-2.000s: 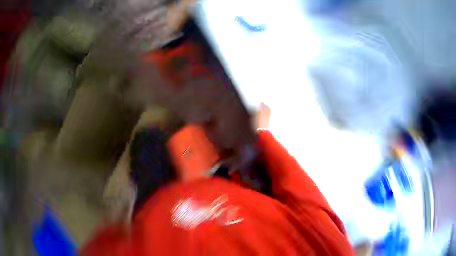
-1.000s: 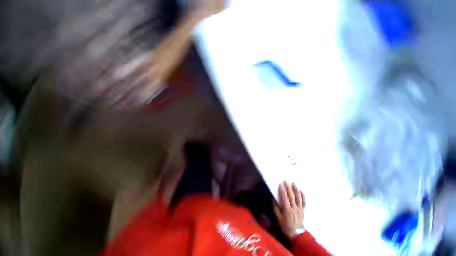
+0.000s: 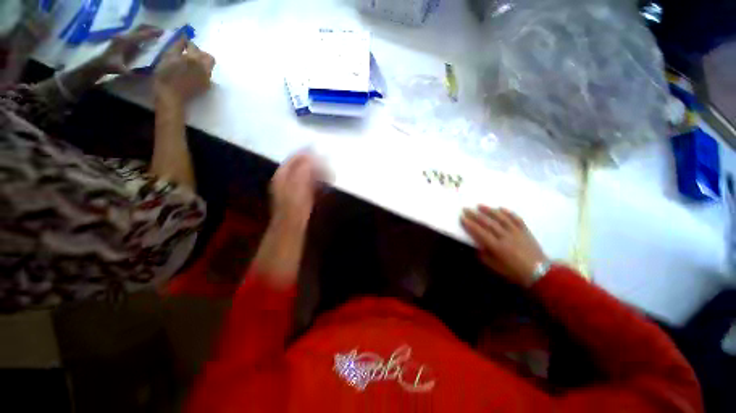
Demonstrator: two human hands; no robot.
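Note:
My left hand [image 3: 296, 184] is at the near edge of the white table [image 3: 379, 173], blurred. Whether it holds something cannot be told. My right hand [image 3: 502, 239] lies palm down at the table edge, fingers apart, with nothing visible in it. A group of small dark parts [image 3: 442, 178] lies on the table between my hands, a little beyond them. A small stack of white and blue retail boxes [image 3: 339, 66] lies farther back, beyond my left hand.
At the left, another person in a patterned sleeve [image 3: 97, 218] holds a blue-edged white box [image 3: 165, 47]. A heap of clear plastic bags [image 3: 577, 73] is at the back right. A blue box [image 3: 696, 164] is at the far right. A yellowish strip [image 3: 583, 218] lies right of my right hand.
The view has turned toward the table. My left hand has come into view at the table edge. The retail box stack and the neighbour's hands now show. My right hand still rests on the table.

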